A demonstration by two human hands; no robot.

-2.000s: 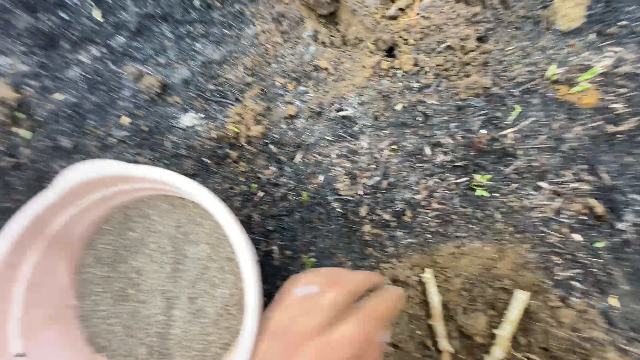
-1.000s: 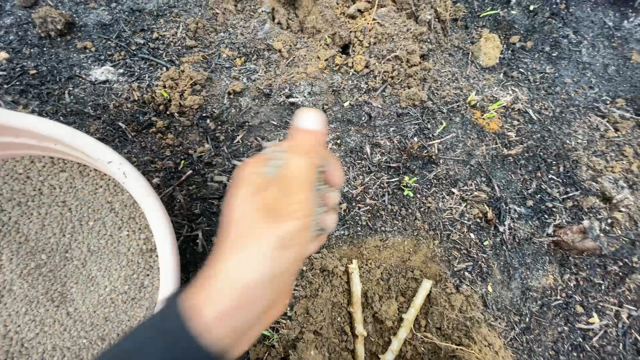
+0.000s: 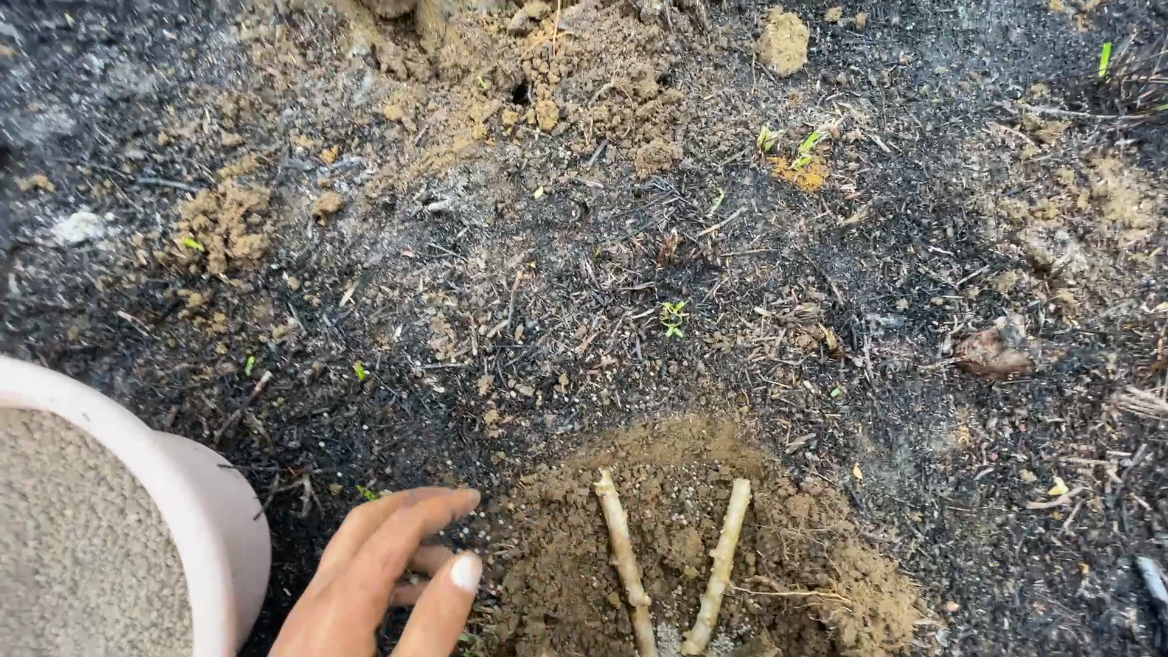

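Note:
My left hand (image 3: 392, 575) reaches in at the bottom, left of the middle, with its fingers apart and nothing visible between them. It hovers beside a patch of loosened brown soil (image 3: 547, 566). Two short woody stem cuttings stick out of that patch, the left one (image 3: 625, 557) and the right one (image 3: 721, 557), leaning apart at their tops. Small grey granules (image 3: 671, 639) lie between their lower parts. At the left edge is a pale pink bucket (image 3: 228, 520), holding many grey-brown granules (image 3: 82, 547). My right hand is not in view.
Dark, charred ground with straw bits and ash surrounds the patch. Dug-up soil with a hollow (image 3: 411, 27) lies at the top. A soil clod (image 3: 783, 41), a tiny green seedling (image 3: 673, 319) and a brown lump (image 3: 995, 351) are scattered about. A pale object (image 3: 1152, 579) shows at the right edge.
My left hand was near the bucket, then curled around grey granules above the dark ground. Now it is lower, beside the loosened soil, with its fingers spread.

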